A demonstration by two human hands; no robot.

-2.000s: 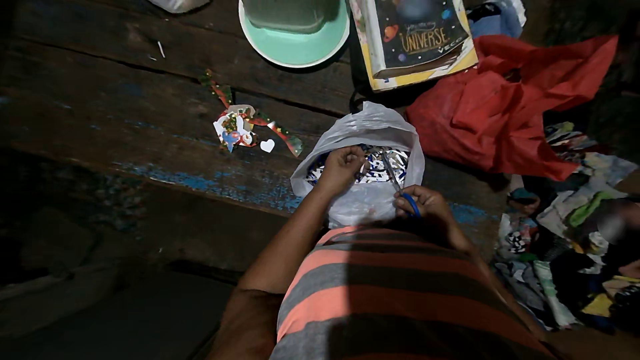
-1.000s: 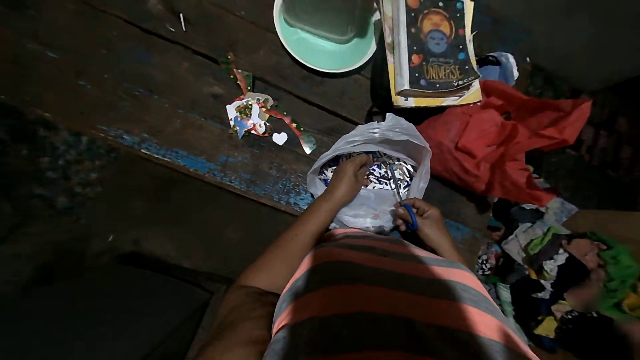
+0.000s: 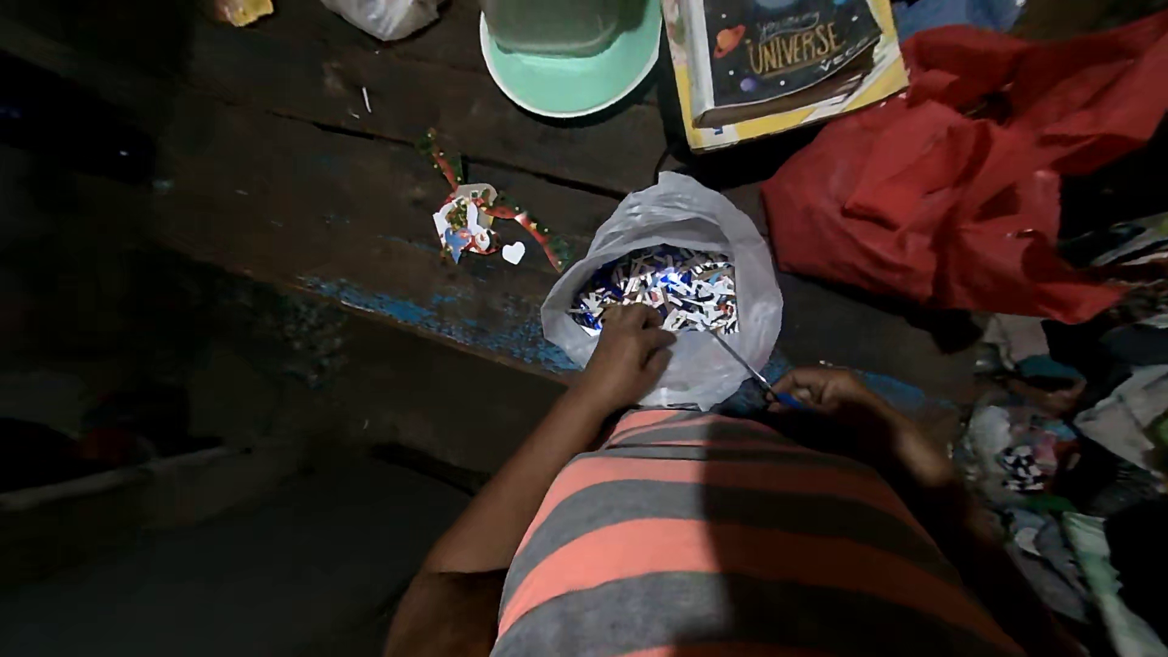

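Note:
A white plastic bag (image 3: 748, 265) stands wide-mouthed at the table edge against my striped shirt. Inside lie many small cut strips (image 3: 675, 287), white, blue and shiny. My left hand (image 3: 631, 351) rests over the bag's near left side with its fingers bent at the strips; whether it pinches a piece cannot be told. My right hand (image 3: 826, 392) is closed on the blue handles of a pair of scissors (image 3: 744, 365), to the right of the bag. The blades point up and left over the bag's rim, their tips near the strips.
Paper cutouts (image 3: 470, 224) and a white paper heart (image 3: 514, 253) lie on the dark wooden table (image 3: 301, 201). Behind are a mint-green basin (image 3: 566, 87) and stacked books (image 3: 789, 55). Red cloth or plastic (image 3: 912, 192) lies right, above mixed scraps (image 3: 1040, 456).
The scissors and my right hand have shifted slightly away from the strips, toward the bag's near right rim. My left hand stays at the bag. The view has shifted somewhat.

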